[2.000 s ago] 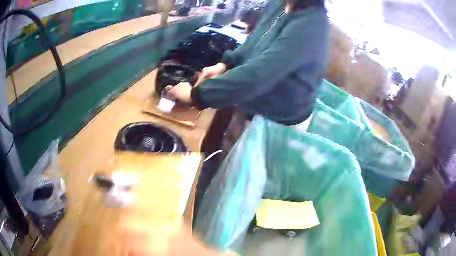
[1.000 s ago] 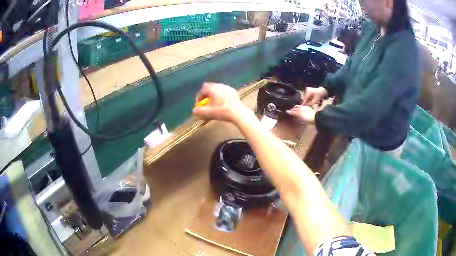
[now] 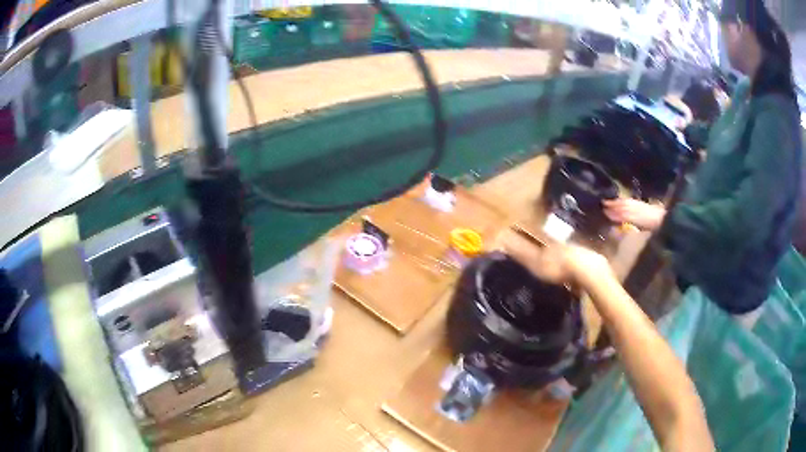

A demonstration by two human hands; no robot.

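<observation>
My right hand [image 3: 558,261] reaches in from the lower right. It is blurred, at the far upper rim of a black round fan [image 3: 521,305]; whether its fingers grip the rim is unclear. The fan lies on a brown board [image 3: 486,428] with a silvery wrapped part [image 3: 466,394] at its near side. An orange ring [image 3: 466,240] and a purple-white ring [image 3: 363,252] lie on another brown board [image 3: 398,287] beyond and to the left. My left hand is out of the picture.
A screw feeder [image 3: 155,309] stands left, beside an upright black driver [image 3: 221,256] and a clear parts bag [image 3: 296,322]. A black cable loop [image 3: 437,115] hangs above. A person [image 3: 747,194] works at another fan [image 3: 579,190] at the right.
The view has turned left. The orange item that was in my right hand now lies on the board. My right hand has moved back to the near fan's rim.
</observation>
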